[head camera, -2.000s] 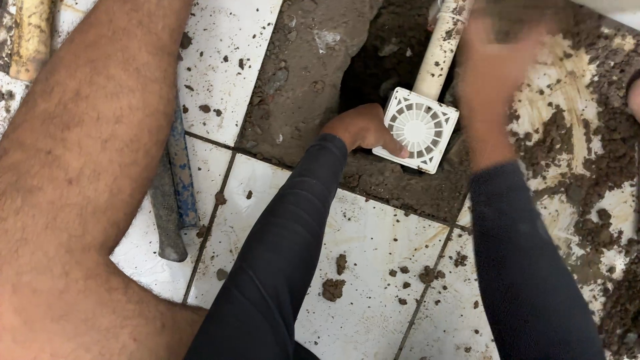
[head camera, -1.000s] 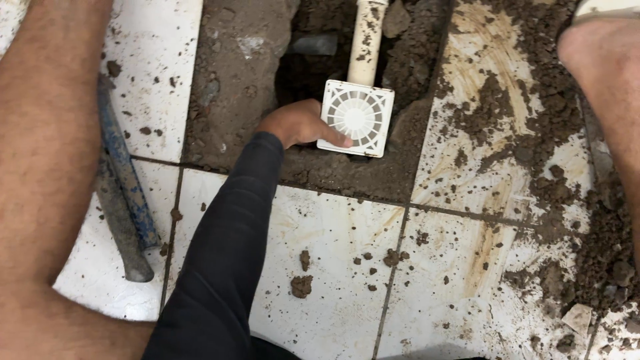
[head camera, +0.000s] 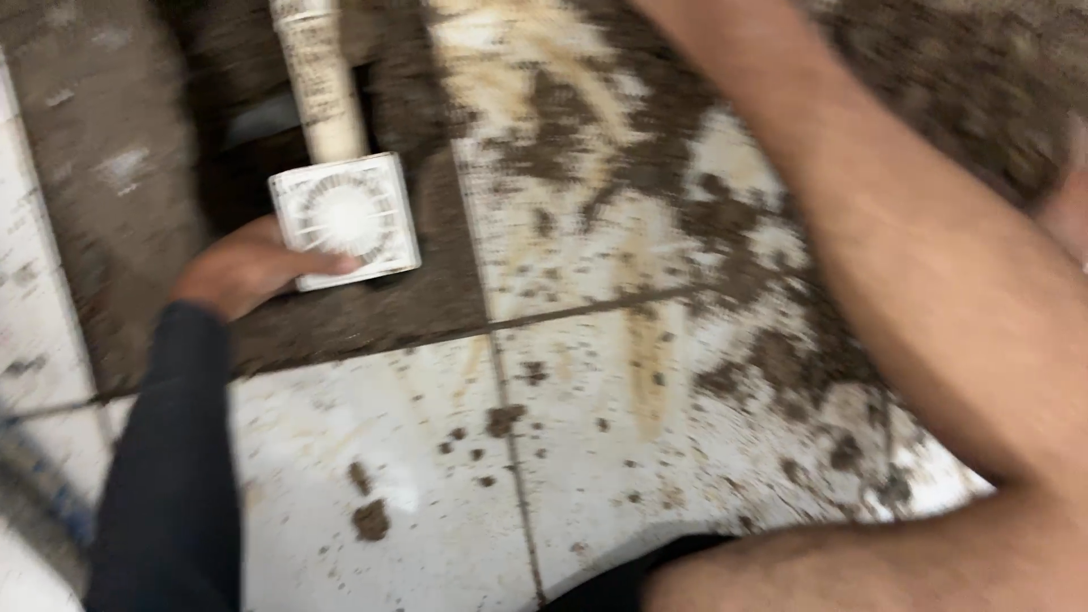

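My left hand [head camera: 246,263] holds a square white plastic drain grate [head camera: 348,219] at its lower left, the thumb lying over the slotted face. The grate sits at the lower end of a dirt-specked cream plastic pipe [head camera: 321,85], over a hole [head camera: 229,161] dug in the floor. How the grate and pipe meet is hidden. A grey piece [head camera: 263,119], perhaps pipe, shows down in the hole. My right hand is out of the frame. The picture is blurred.
White floor tiles [head camera: 365,442] with soil crumbs border the hole. Loose soil [head camera: 790,340] lies on the right, near my bare leg [head camera: 867,221]. A worn blue and grey tool handle [head camera: 42,484] lies at the lower left edge.
My right hand, near the pipe two seconds ago, has left the view. My left hand stays on the grate. The view has swung to the right.
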